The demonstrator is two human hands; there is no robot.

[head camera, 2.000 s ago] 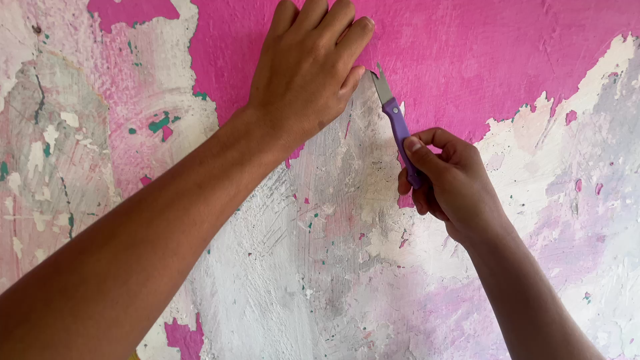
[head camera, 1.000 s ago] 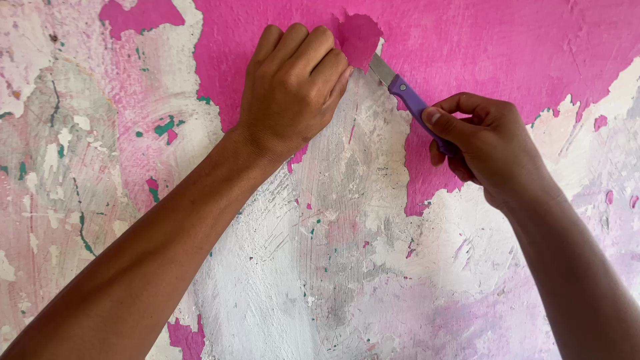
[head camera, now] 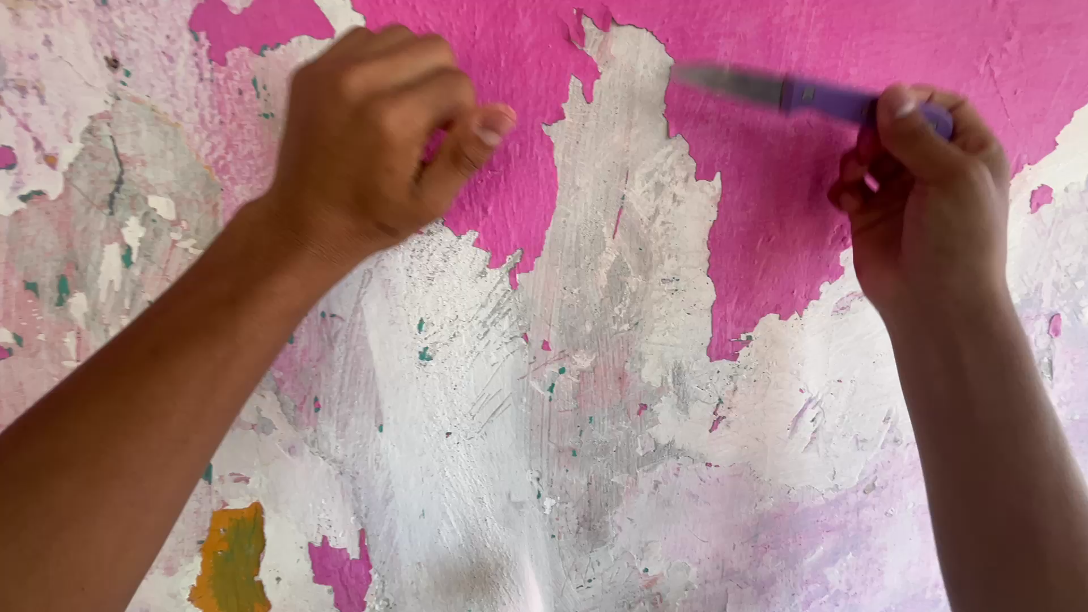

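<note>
My right hand (head camera: 926, 187) grips the purple handle of a knife (head camera: 829, 98) at the upper right. Its metal blade, blurred, points left, with the tip by the edge of the pink paint (head camera: 782, 195). Whether the tip touches the wall, I cannot tell. At the upper left my left hand (head camera: 382, 136) is curled in front of the pink paint, thumb toward the right; whether a flake lies inside the fingers is hidden. Between the hands a tall bare strip of whitish wall (head camera: 629, 187) runs up into the pink, with jagged edges.
Below, the wall (head camera: 459, 408) is scraped white and grey with small green and pink specks. A pink remnant (head camera: 342, 569) and an orange-green patch (head camera: 234, 557) show at the lower left. Another pink patch (head camera: 259, 25) lies at the top left.
The pink flap that stood by my left hand and the blade is gone from the wall, baring a whitish strip. My left hand has moved left, away from the knife, which now lies more level.
</note>
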